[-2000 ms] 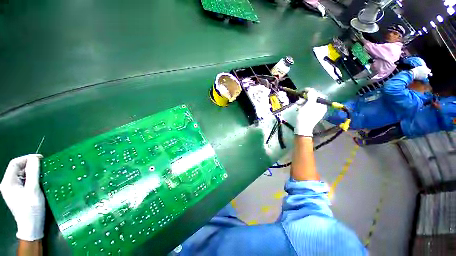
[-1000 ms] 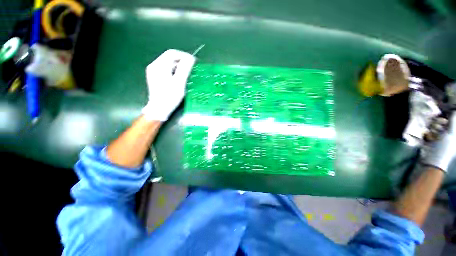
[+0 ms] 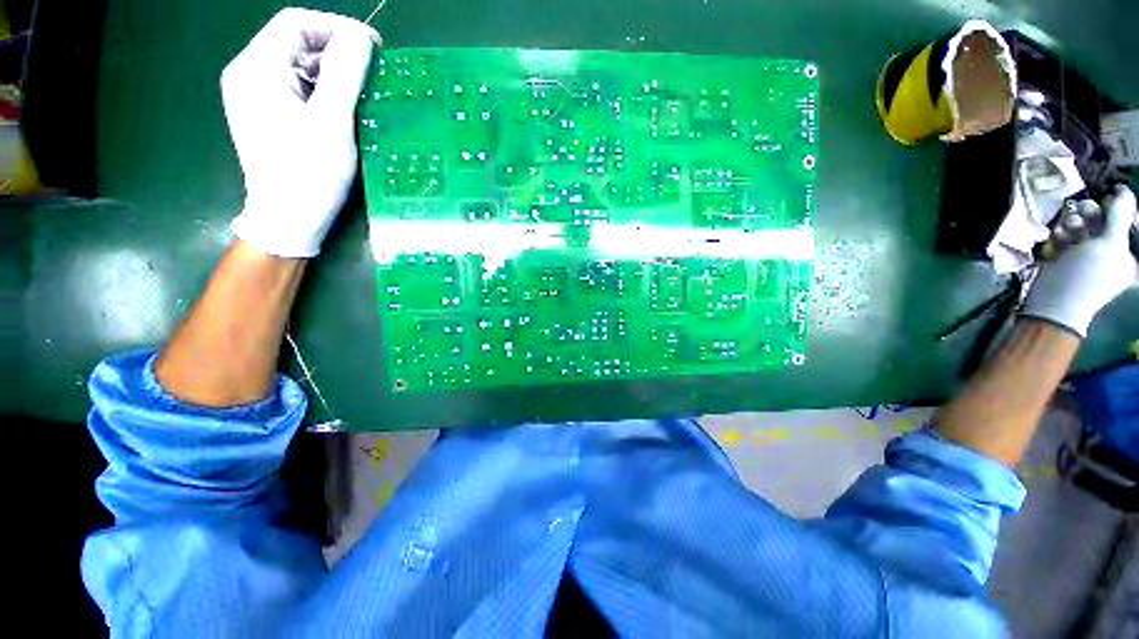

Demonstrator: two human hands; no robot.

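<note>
The large green circuit board (image 3: 600, 162) lies flat on the bench with its solder dots up and a bright glare band across it. My left hand (image 3: 294, 131), in a white glove, is at the board's upper left corner, fingers closed on a thin solder wire (image 3: 376, 13); a loose end trails by the wrist. My right hand (image 3: 1084, 268), gloved, is at the right edge over the black tool tray (image 3: 978, 200). Its fingers are curled at something dark, and I cannot tell what, if anything, it holds.
A yellow and black striped holder (image 3: 916, 97) with a ragged pale opening stands right of the board. A crumpled white wipe (image 3: 1034, 206) lies in the tray. A dark thin tool (image 3: 981, 312) lies at the bench edge. A black bin (image 3: 65, 100) is at the left edge.
The view has swung right and down from the far bench and people to the board. The right hand no longer visibly holds the soldering iron as it did two seconds ago. The left hand keeps its place.
</note>
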